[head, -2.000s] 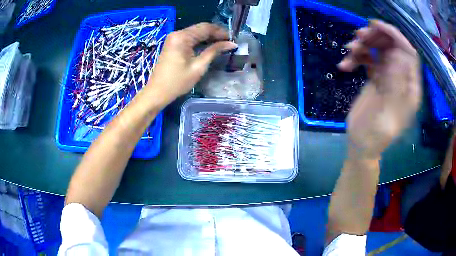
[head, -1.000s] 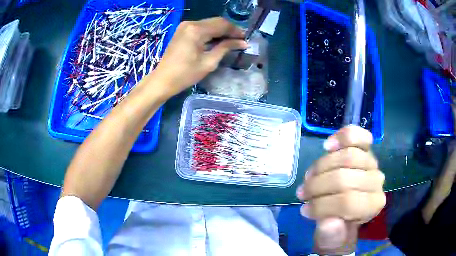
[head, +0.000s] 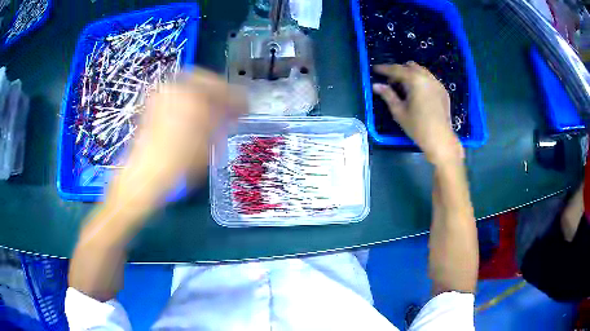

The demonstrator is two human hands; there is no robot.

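My left hand (head: 187, 129) is blurred, between the left blue tray (head: 65, 152) of jumbled stick parts (head: 126, 81) and the clear plastic box (head: 291, 221); whether it holds anything cannot be told. My right hand (head: 417, 106) is over the right blue tray (head: 479, 119), thumb and fingers reaching among small rings (head: 424, 43); whether a ring is pinched cannot be told. The box holds sticks in line, red ends (head: 255, 174) to the left. The press fixture (head: 273, 55) shows a slot and a ring-like circle under the ram (head: 278, 14), with no hand at it.
The worn press base (head: 284, 97) lies behind the box. A white tag (head: 306, 11) is beside the press. Clear containers (head: 10, 126) stand at far left. The press lever (head: 559, 48) crosses the upper right. Another blue tray (head: 557, 97) and a person's dark-clothed arm (head: 556, 258) are at right.
My left hand has left the fixture and moved down towards the box. My right hand has let go of the lever and moved up to the right tray. The lever is back at the upper right.
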